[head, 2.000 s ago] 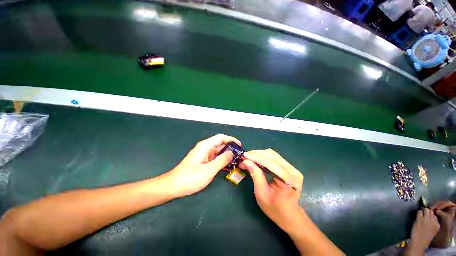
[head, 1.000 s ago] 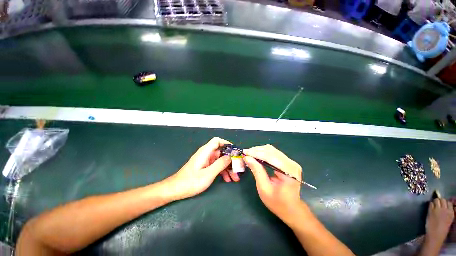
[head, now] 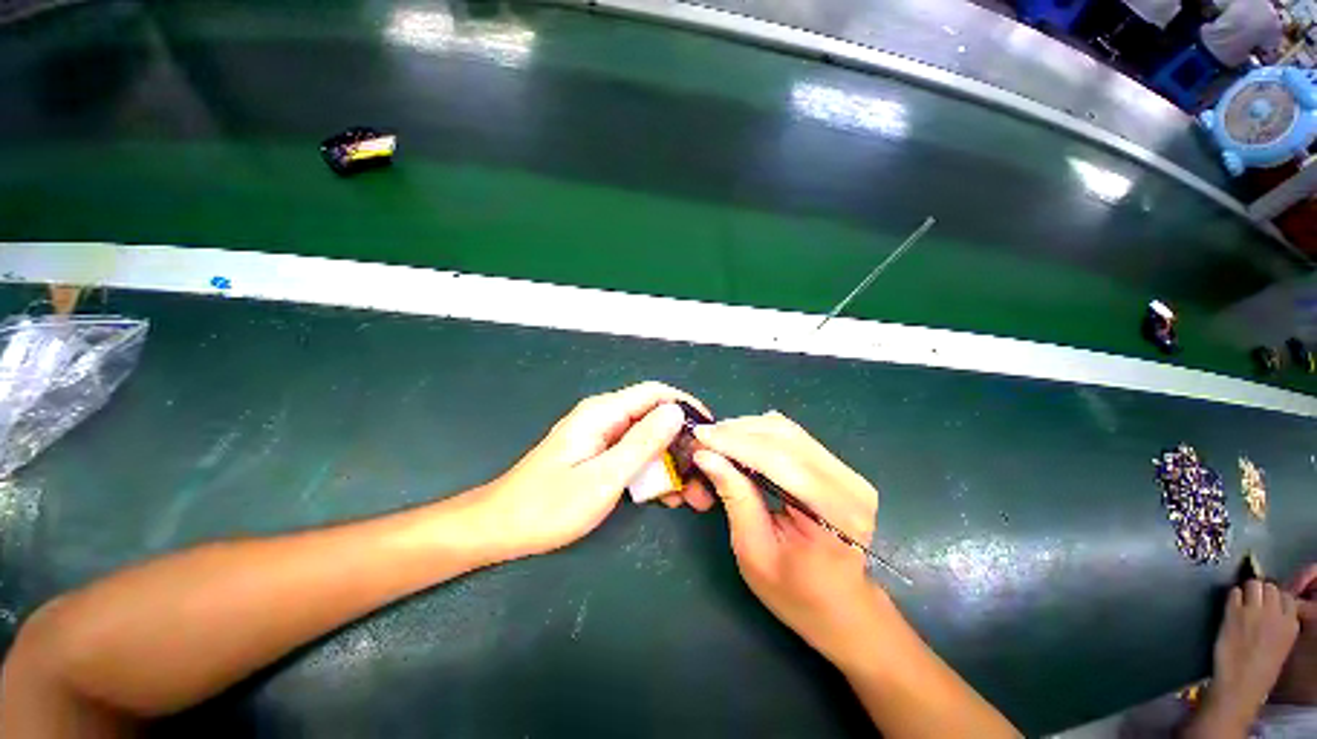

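Note:
My left hand (head: pixel 592 469) holds a small black electronic unit (head: pixel 685 445) above the dark green bench. A white pouch battery (head: pixel 653 481) with a yellow end hangs from the unit, over my left fingers. My right hand (head: pixel 794 505) grips slim dark tweezers (head: pixel 816 517) like a pen. Their rear end points to the lower right, and the front end meets the unit. My fingertips hide the tweezer tips and much of the unit.
A black unit (head: pixel 358 150) with a battery lies on the green belt; several more lie far right. A thin pale rod (head: pixel 878 272) meets the white edge strip (head: pixel 578 306). A clear bag (head: pixel 58 378) is at left. Small dark parts (head: pixel 1193 503), tan parts (head: pixel 1252 490) and another person's hands (head: pixel 1254 628) are at right.
The unit has been turned in my left hand, and its battery now points to the lower left. The unit on the belt has moved left. My right hand keeps its grip on the tweezers.

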